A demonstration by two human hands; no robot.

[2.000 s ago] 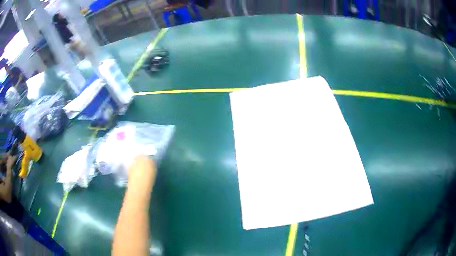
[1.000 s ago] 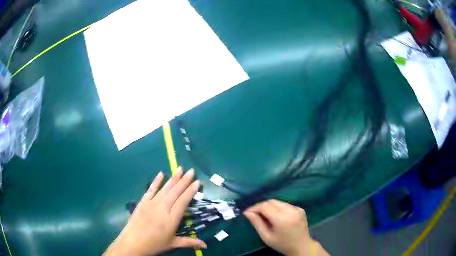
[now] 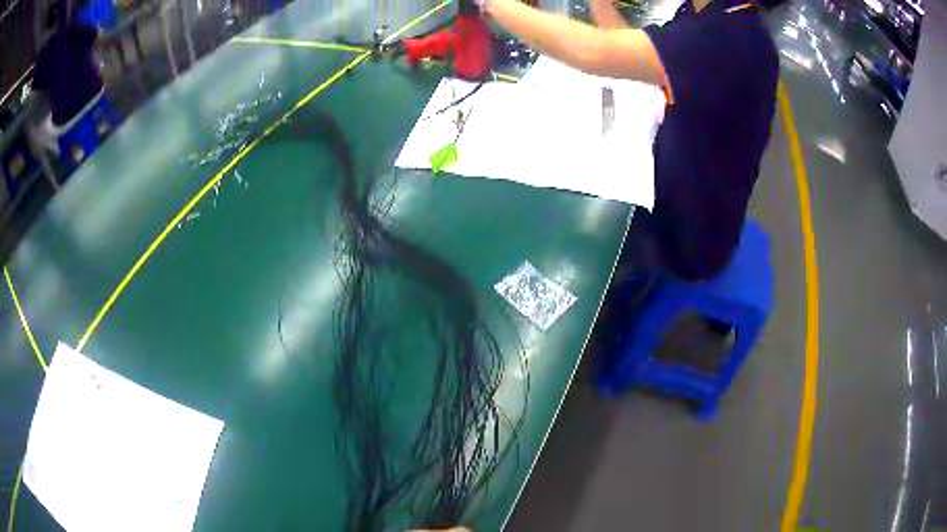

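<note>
A long bundle of thin black wires [image 3: 421,272] lies on the green bench. It fans out into loose strands toward the bottom edge of the view. A blank white sheet [image 3: 125,447] lies at the lower left. A small patch of skin [image 3: 438,529] shows at the bottom edge by the wire ends. It is cut off, and I cannot tell which of my hands it is or what it holds. No other part of my hands is in view.
A small silvery packet [image 3: 536,295] lies near the bench's right edge. A neighbour in dark clothes sits on a blue stool [image 3: 694,322], hands near a red heat gun [image 3: 457,47]. White papers [image 3: 550,130] with a yellow-green tag [image 3: 444,158] lie before them. Yellow tape lines cross the bench.
The view has swung right toward the neighbour. The white sheet now shows at the lower left. Both my hands, on the wire ends a second ago, are almost wholly out of the picture.
</note>
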